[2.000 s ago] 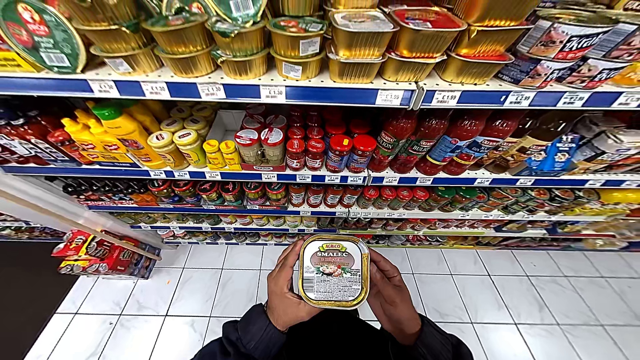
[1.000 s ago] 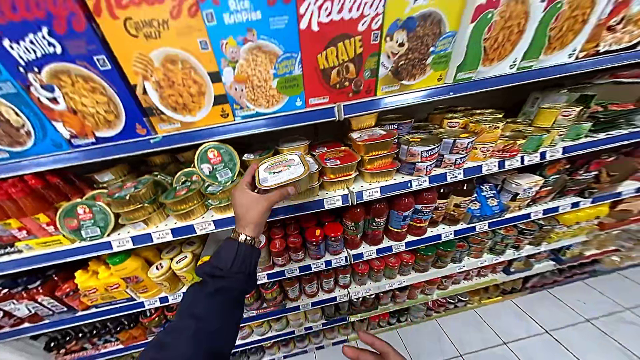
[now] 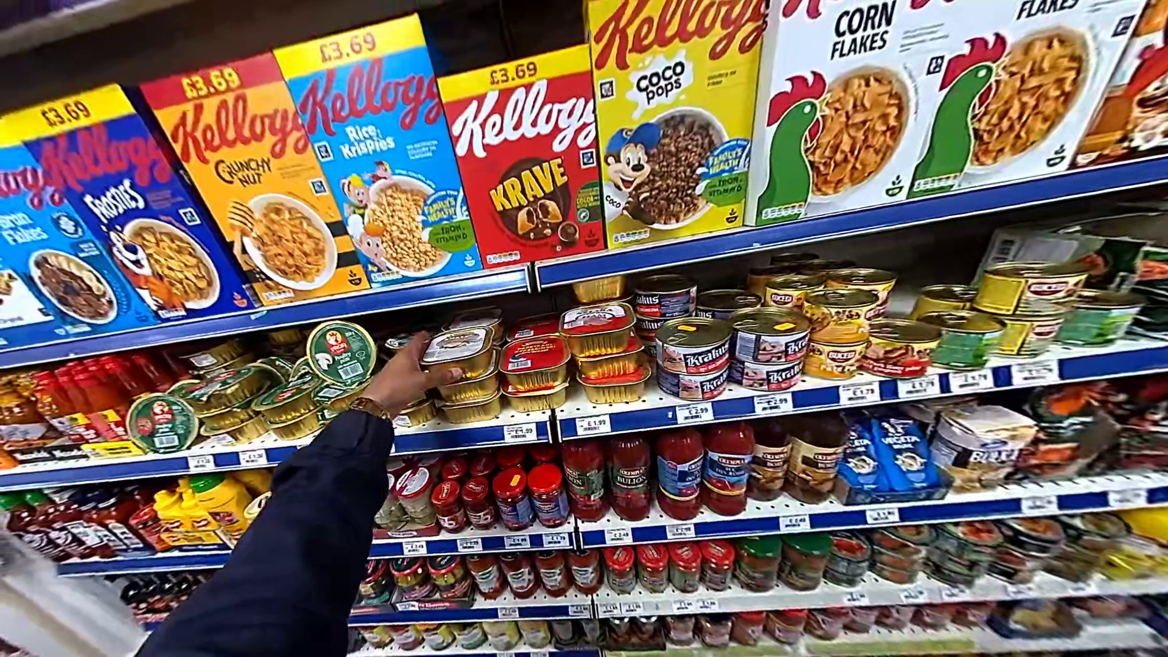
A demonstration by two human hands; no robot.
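Observation:
My left hand (image 3: pixel 408 372), in a dark sleeve with a watch at the wrist, grips the left side of a rectangular gold foil tub with a pale lid (image 3: pixel 458 351). That tub sits on top of a stack of like tubs (image 3: pixel 470 388) at the shelf's front. To its right are foil tubs with red lids (image 3: pixel 535 358); round green-lidded foil tubs (image 3: pixel 340 354) stand and lie to its left. My right hand is out of the picture.
Cereal boxes (image 3: pixel 523 160) line the shelf above. Food tins (image 3: pixel 693 351) stand farther right on the tub shelf. Below are red bottles (image 3: pixel 680 470), red-lidded jars (image 3: pixel 514 495) and yellow squeeze bottles (image 3: pixel 214 502). Blue shelf edges (image 3: pixel 821 395) carry price labels.
The tub was between both hands two seconds ago; now it rests on the shelf stack with my left hand on it. My right hand has left the view, which has swung up to the shelves.

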